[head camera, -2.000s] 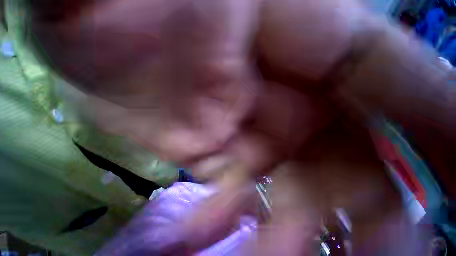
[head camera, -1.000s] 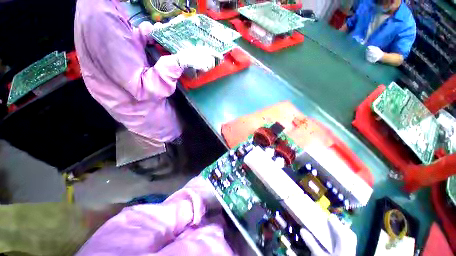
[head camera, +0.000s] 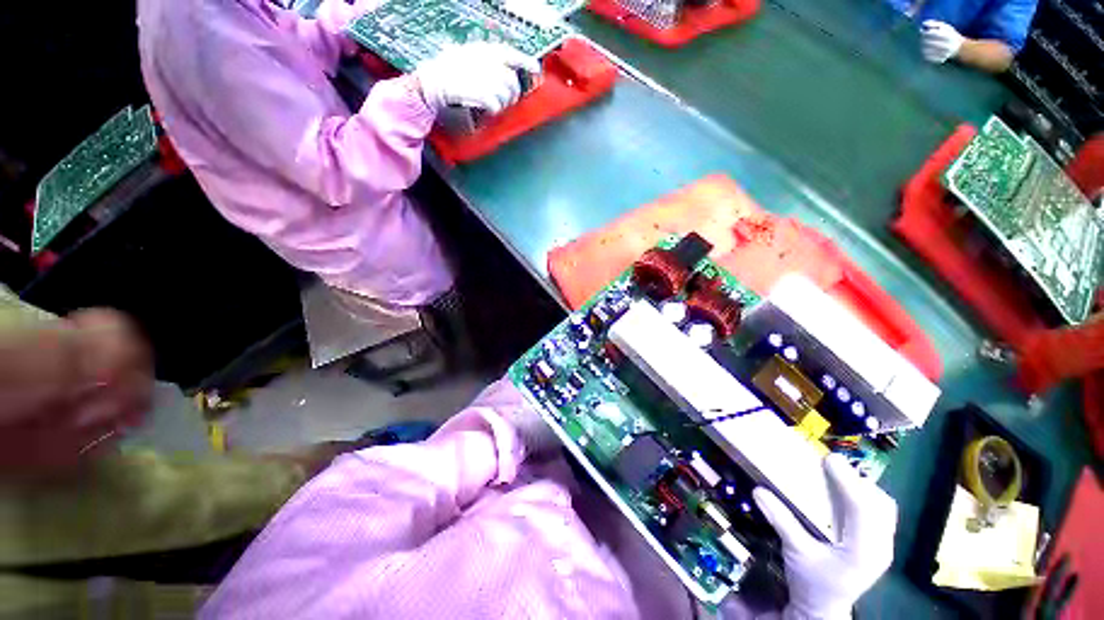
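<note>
A green power circuit board (head camera: 605, 418) is tilted in front of me, component side up. It carries a long white heatsink (head camera: 714, 406), a finned heatsink block, copper-red chokes (head camera: 712, 308) and an amber-taped transformer (head camera: 787, 385). A thin black line crosses the middle heatsink. My right hand (head camera: 833, 533), in a white glove, grips the board's near right end, with fingers over the end of the middle heatsink. My left hand (head camera: 535, 438) is at the board's left edge, mostly hidden behind the board and the pink sleeve.
A red mat (head camera: 654, 230) lies beyond the board on the green bench (head camera: 533, 200). A black tray (head camera: 926, 533) with a yellow ring (head camera: 990, 472) and pale paper is at right. A pink-smocked person handles another board. A blurred hand (head camera: 91, 382) and khaki sleeve are at left.
The board appears slightly farther right, with more of its near end showing. My right hand is now clearer on it. The blurred hand at left has come into view.
</note>
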